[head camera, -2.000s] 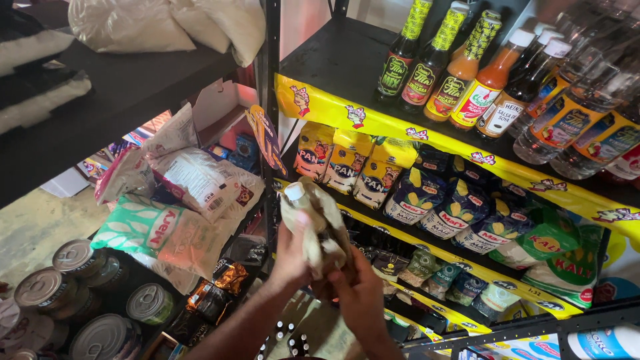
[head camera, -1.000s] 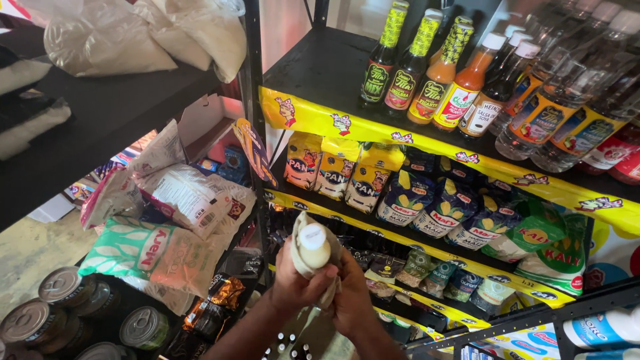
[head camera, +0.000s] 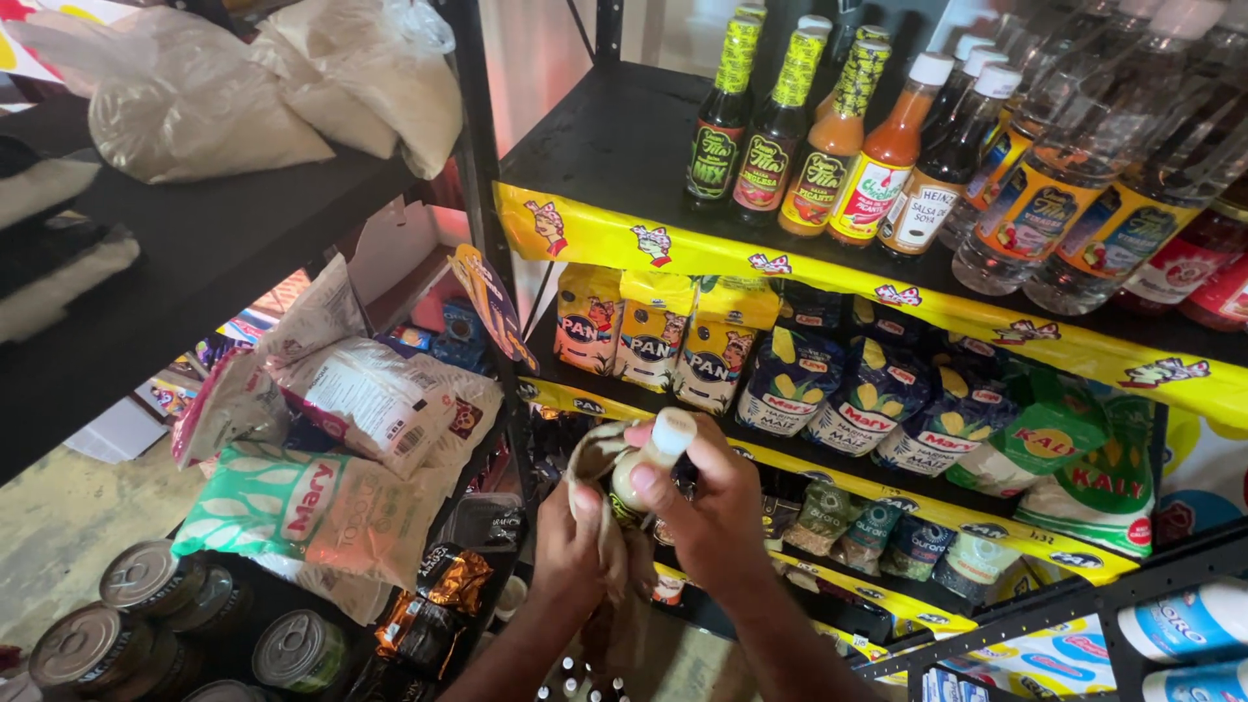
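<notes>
A small sauce bottle with a white cap (head camera: 673, 434) and pale contents is held at the lower centre, tilted toward me. My right hand (head camera: 707, 507) grips its neck and upper part, thumb and fingers around it just below the cap. My left hand (head camera: 573, 536) holds a beige cloth (head camera: 606, 531) bunched against the bottle's left side. The cloth hangs down below the hands and hides part of the bottle. Beyond them, at the upper right, sauce bottles (head camera: 760, 146) stand in a row on the black top shelf (head camera: 604, 136).
Clear vinegar bottles (head camera: 1033, 214) stand at the right. Flour packs (head camera: 653, 336) fill the shelf below the yellow shelf strip (head camera: 702, 255). At left are bagged goods (head camera: 312, 497), cans (head camera: 146, 575) and a dark shelf (head camera: 224, 224) with plastic bags. Several bottle tops (head camera: 570, 682) show low down.
The cloth covered most of the bottle earlier; now the cap, neck and upper body show. My right hand has moved up onto the bottle's neck, and my left has shifted to the cloth beside it.
</notes>
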